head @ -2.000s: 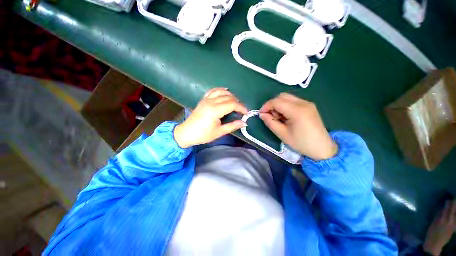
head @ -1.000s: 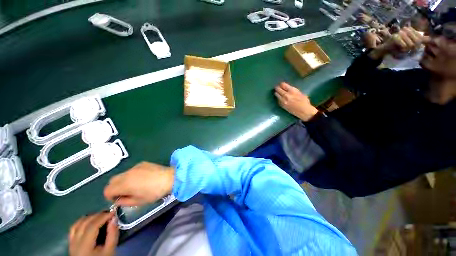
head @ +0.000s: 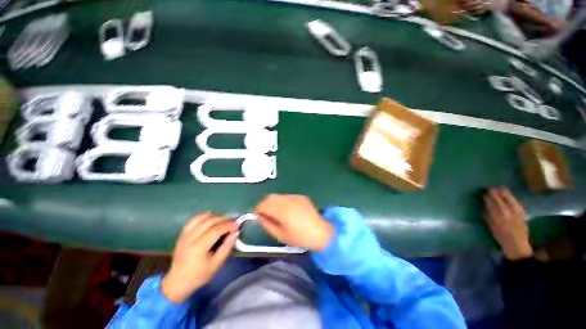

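Note:
A white plastic housing point(head: 273, 248) lies at the bench's front edge with its looped end to the left. My left hand point(head: 204, 247) grips the outer left side of the loop with thumb and fingers. My right hand point(head: 292, 220) is over the upper side of the loop, fingertips at its rim, and covers the disc end. Whether the right fingertips hold a slim part is too blurred to tell. Stacked housings point(head: 258, 164) lie in rows behind my hands. An open parts box point(head: 422, 151) with pale slim pieces stands to the right.
More housings point(head: 369, 71) lie scattered on the green belt point(head: 257, 58) beyond a white line. A second small box point(head: 561, 168) stands at the right, near another person's hand point(head: 507, 215). A yellowish object point(head: 5, 106) is at the left edge. Other people's arms show at the top right.
The view has swung left from the neighbouring person, bringing the rows of housings towards the centre. Both hands stay at the looped end of the same housing.

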